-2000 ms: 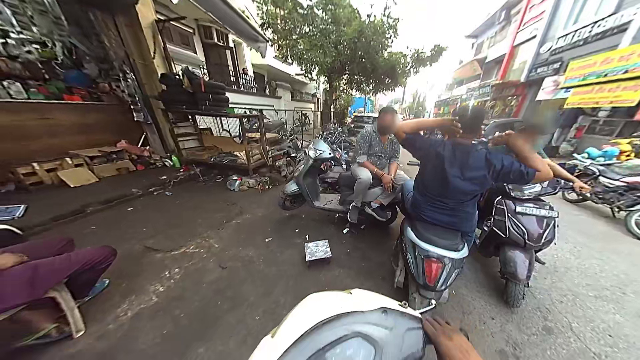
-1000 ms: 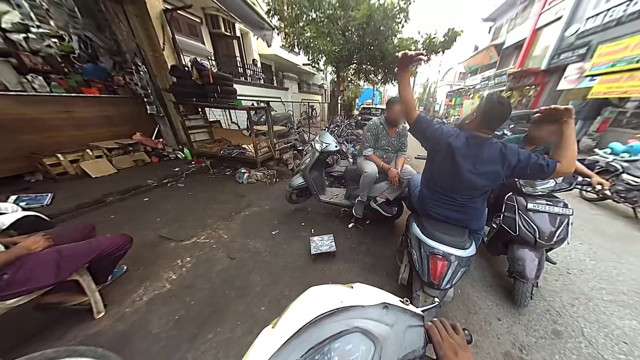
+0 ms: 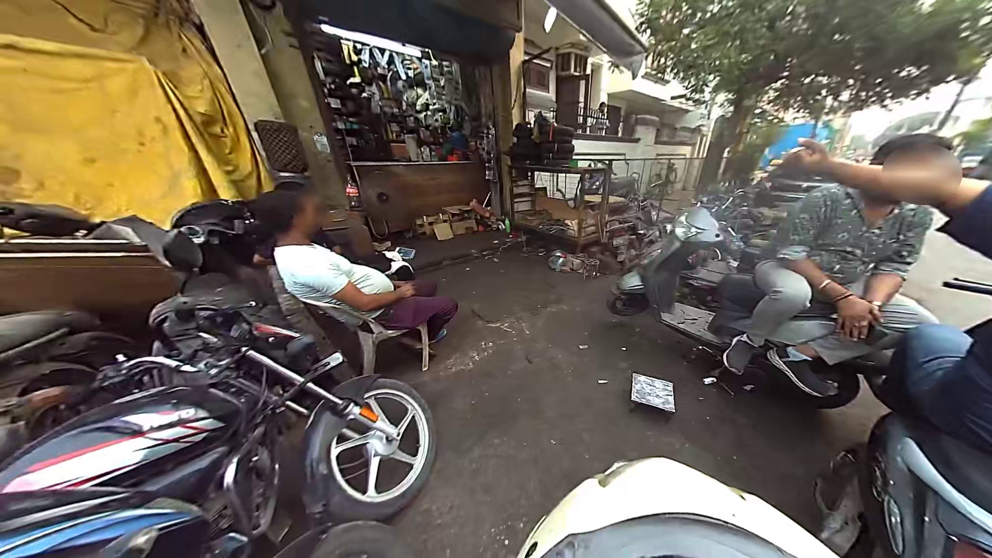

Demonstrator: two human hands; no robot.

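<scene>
Neither of my hands shows in the head view now. At the bottom centre-right lies the cream and grey front body of a scooter, cut off by the lower edge. Ahead of it a small low square stand with a speckled top rests on the dark ground. To the right, a person in a patterned shirt sits sideways on a grey scooter, hands together on the lap. Another person's arm reaches in from the right edge.
A person sits in a plastic chair at the left, behind a Hero motorcycle. Behind are a yellow tarpaulin, a parts shop with a wooden counter, stacked tyres and a tree. A dark scooter stands at the lower right.
The view has swung far to the left, bringing in the motorcycle and shop. My hand, earlier at the scooter's right side, is out of view. The person in dark blue has lowered the raised arm.
</scene>
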